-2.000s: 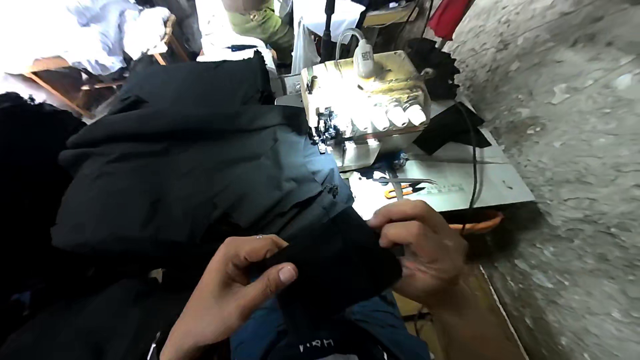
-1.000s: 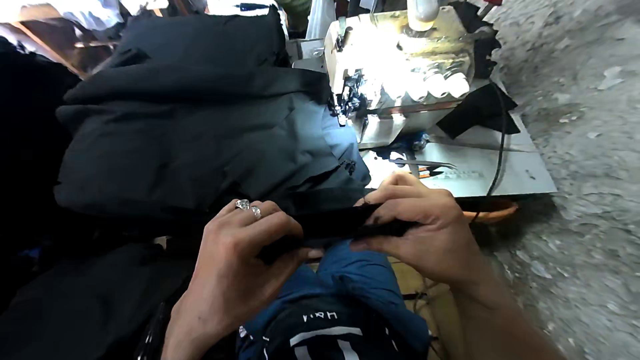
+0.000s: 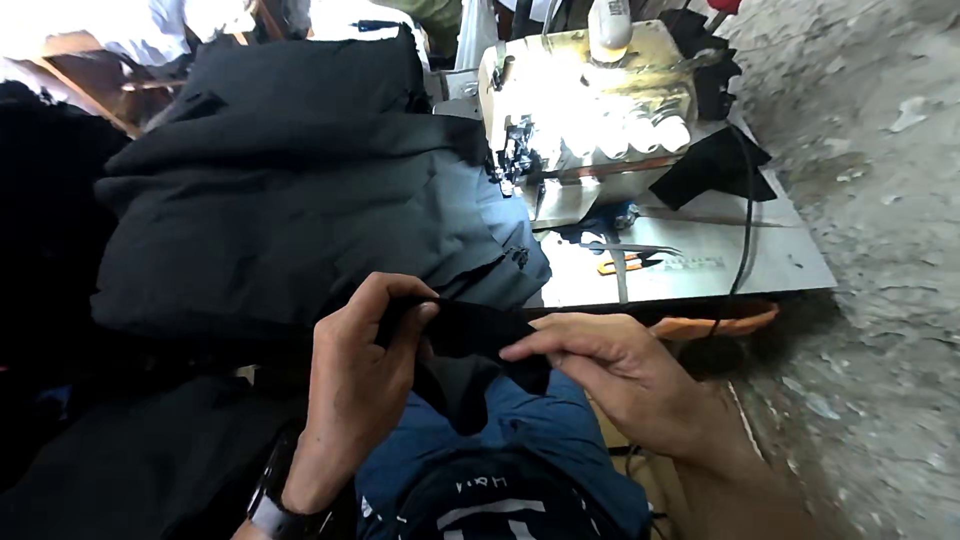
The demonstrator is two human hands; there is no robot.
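Observation:
A small piece of black fabric (image 3: 472,330) is stretched between my two hands above my lap. My left hand (image 3: 367,367) pinches its left end between thumb and fingers. At its right end, my right hand (image 3: 607,367) grips the edge with thumb and forefinger. The lower part of the piece hangs down in a fold. Just beyond my hands lies a large heap of dark fabric (image 3: 285,225), which reaches the needle area of a lit overlock sewing machine (image 3: 585,97).
Orange-handled thread snips (image 3: 622,264) and metal tweezers (image 3: 637,247) lie on the white machine table (image 3: 780,262). A black fabric scrap (image 3: 709,169) and a cable (image 3: 748,217) are at the right, near a rough wall (image 3: 877,300). An orange container (image 3: 720,321) sits below the table edge.
The black piece was bunched lengthwise between my closer hands one second ago; now my hands are farther apart and part of it hangs down.

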